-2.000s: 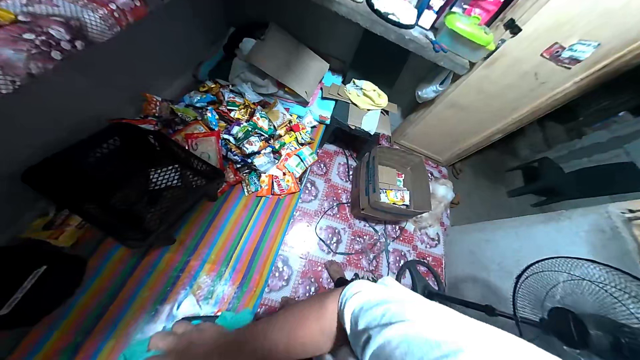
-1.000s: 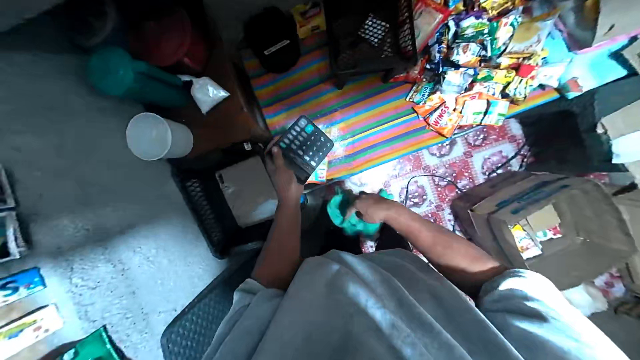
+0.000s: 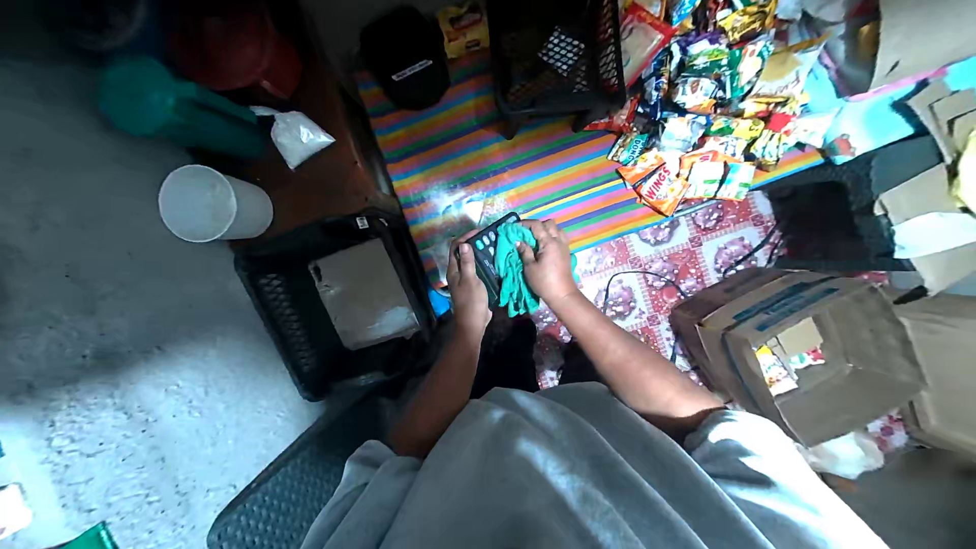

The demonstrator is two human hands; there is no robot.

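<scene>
My left hand grips a black calculator by its left edge, in front of my body. My right hand holds a green cloth glove against the calculator's key face, hiding many of its keys. Below them lies a striped mat. Beyond and to the right, a heap of snack packets is spread over the mat's far end.
A black crate holding a cardboard piece stands at left, near a white container. An open cardboard box stands at right, a black plastic crate ahead, and a cable crosses the floor covering.
The view has swung far over since two seconds ago. Since one second ago, my hands have come together, and the green glove in my right hand now rests on the calculator.
</scene>
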